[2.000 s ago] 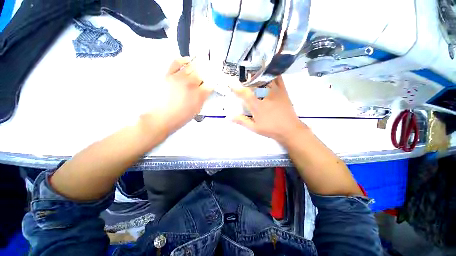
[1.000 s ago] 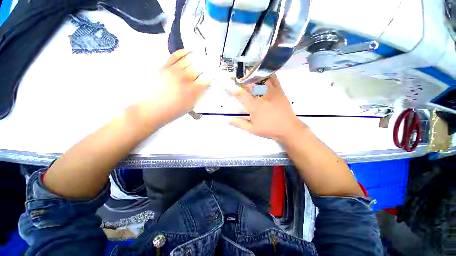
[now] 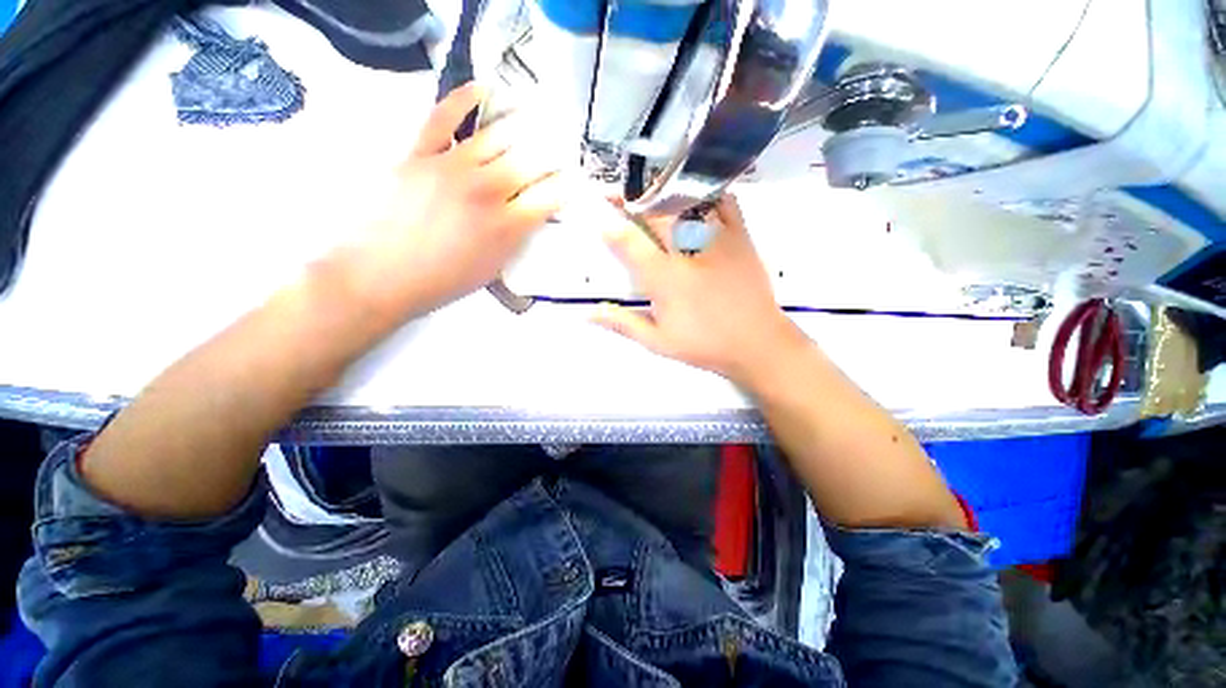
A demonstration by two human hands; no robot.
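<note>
A narrow dark curved strip (image 3: 460,67) runs down from the top edge to my left hand. My left hand (image 3: 464,202) lies on it left of the needle area, fingers spread over the work and one finger hooked at the strip. My right hand (image 3: 692,289) lies flat below the sewing machine head (image 3: 672,81), fingertips close to the presser foot area (image 3: 605,164). The cloth under the fingertips is washed out by glare, so its edges and what the right fingers press cannot be told. A short brownish end (image 3: 508,297) shows below my left hand.
Dark cut pieces (image 3: 67,81) and a frayed denim scrap (image 3: 235,81) lie at the upper left. Red-handled scissors (image 3: 1086,356) and a tan roll (image 3: 1176,363) lie at the right. The table's grey edge (image 3: 538,427) crosses before my lap; a blue bin (image 3: 1015,497) is below.
My left hand has shifted left and slightly up, and the dark strip under it has shifted left too. My right hand has stayed nearly in place. The view has shifted slightly.
</note>
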